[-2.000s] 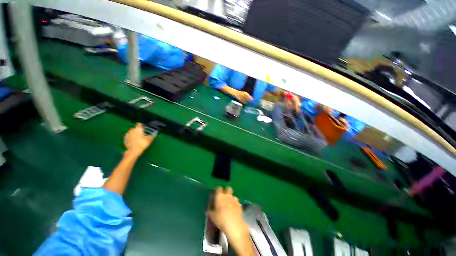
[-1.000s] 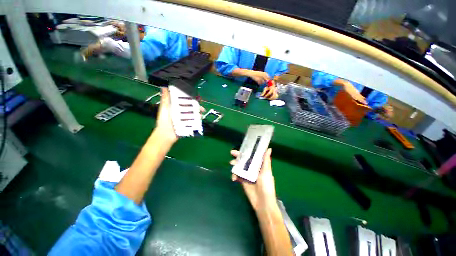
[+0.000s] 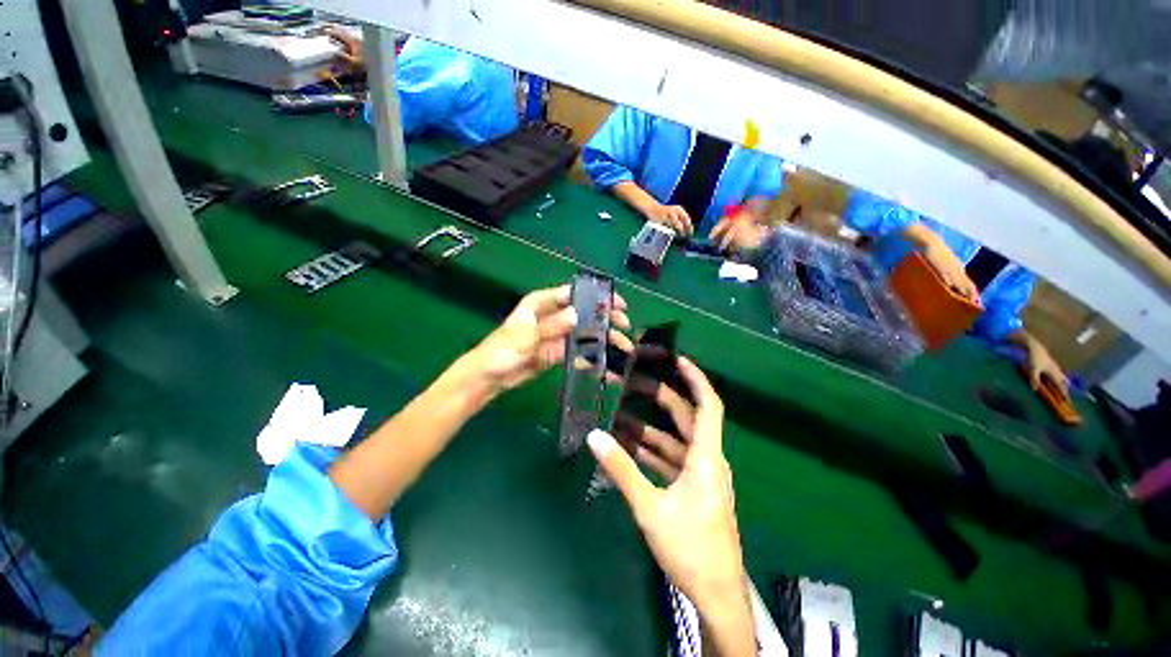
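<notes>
My left hand (image 3: pixel 529 344) is shut on the upper part of a narrow-looking grey fixture piece (image 3: pixel 587 366), held upright and tilted away above the bench. My right hand (image 3: pixel 681 481) is beside it, fingers bent around a dark glossy thin piece (image 3: pixel 646 366). Its thumb tip is at the lower end of the grey piece. The two pieces are close together and spread like a narrow V; whether they touch is unclear. Fingers hide part of both.
Green belt (image 3: pixel 437 302) carries a slotted plate (image 3: pixel 328 267), open frames (image 3: pixel 446 243) and dark flat pieces. Silver fixtures (image 3: pixel 822 619) stand at the bottom right. White crumpled material (image 3: pixel 306 424) lies by my left sleeve. People in blue work opposite, near a clear bin (image 3: pixel 841 302). A white-edged shelf crosses above.
My hands have come together in the middle. The slotted plate and long-slotted base no longer show their broad faces; a dark thin piece now shows at my right hand.
</notes>
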